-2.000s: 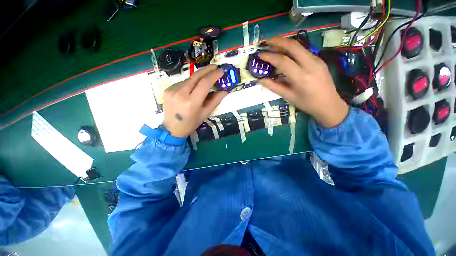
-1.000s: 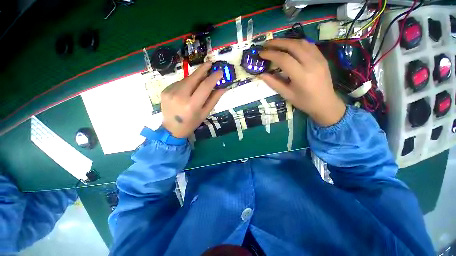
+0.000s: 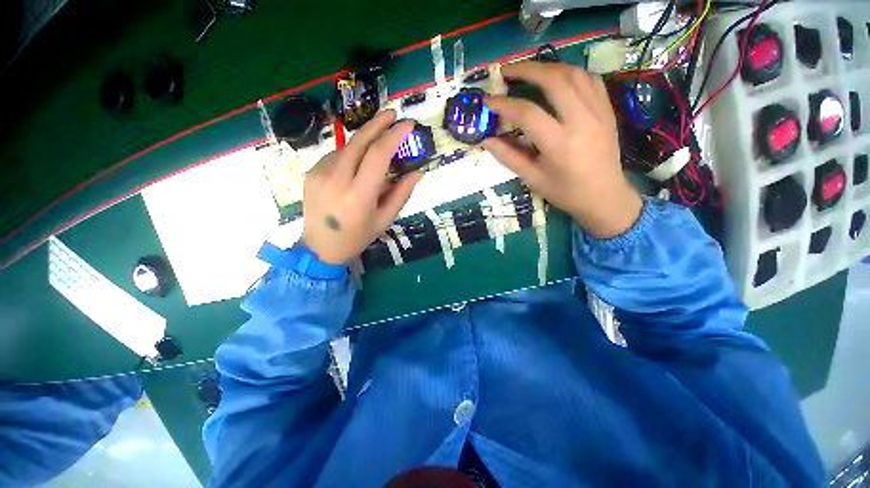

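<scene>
My left hand (image 3: 351, 195) has its fingers on a round smartwatch unit (image 3: 411, 146) with a lit blue-white screen, at the cream test fixture (image 3: 284, 177). My right hand (image 3: 563, 143) holds a second smartwatch unit (image 3: 468, 116) by its right edge; its screen is lit blue and purple. The two units lie side by side, a small gap apart. Fingers hide part of their rims. A dark round unit (image 3: 297, 121) and another with a patterned orange screen (image 3: 356, 99) sit further left on the fixture, with red tape (image 3: 339, 132) between them.
The white foam tray (image 3: 742, 181) at right holds watches, several with red screens. Wire leads (image 3: 689, 176) tangle beside it. A row of black modules (image 3: 469, 225) lies nearer my body. At left are a white sheet (image 3: 196, 233), a round watch (image 3: 149, 276) and a slanted label strip (image 3: 105, 297).
The view has shifted, so the bench items sit a little further left in the picture. Both lit screens show different patterns. Both hands stay on the same two units.
</scene>
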